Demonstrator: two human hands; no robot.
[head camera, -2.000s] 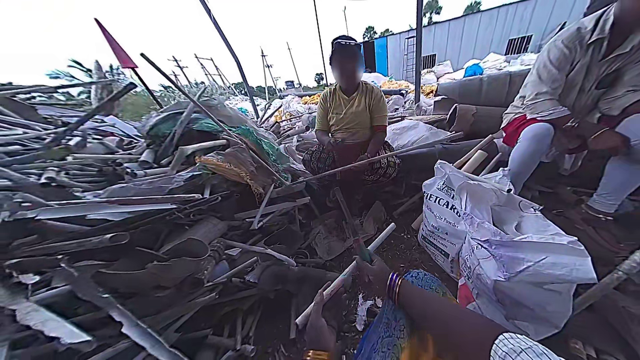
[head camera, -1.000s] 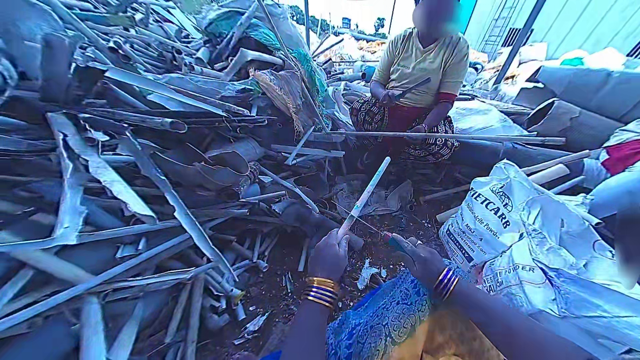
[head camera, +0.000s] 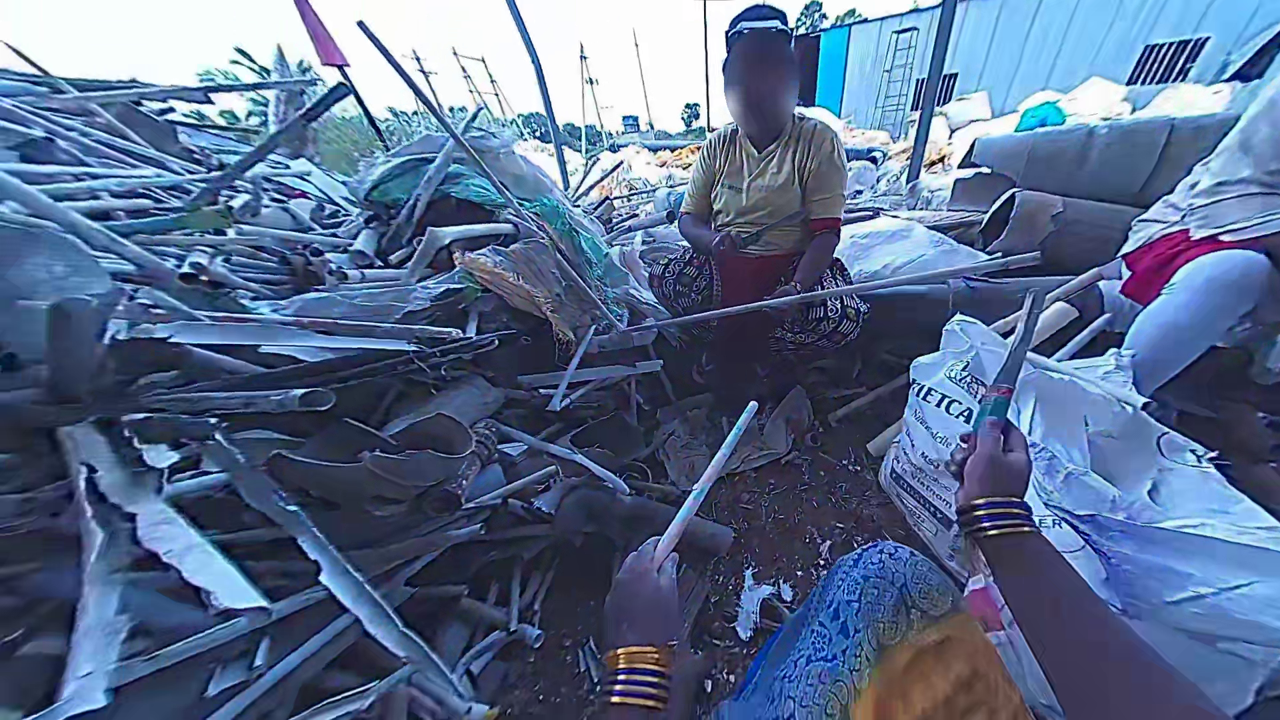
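My left hand (head camera: 643, 598), with bangles at the wrist, grips the lower end of a slim pale pipe (head camera: 708, 482) that slants up and to the right. Off to the right, my right hand (head camera: 992, 462) is closed on the green handle of a knife (head camera: 1018, 352), its long dark blade pointing up. The knife stands in front of a white woven sack (head camera: 1130, 520) that bears printing, well apart from the pipe. Patterned blue cloth (head camera: 860, 620) covers my knee between my two arms.
Facing me sits a person (head camera: 765, 190) in a yellow shirt, holding a blade, with a long thin pole (head camera: 850, 290) across the lap. A heap of scrap pipes (head camera: 230, 400) fills the left. Another person's leg (head camera: 1190, 310) is at the right. White scraps (head camera: 750, 603) lie on the soil.
My right hand with the knife has moved away from the pipe, up and to the right, and the blade now points up. My left hand still holds the pipe. The view has tilted up.
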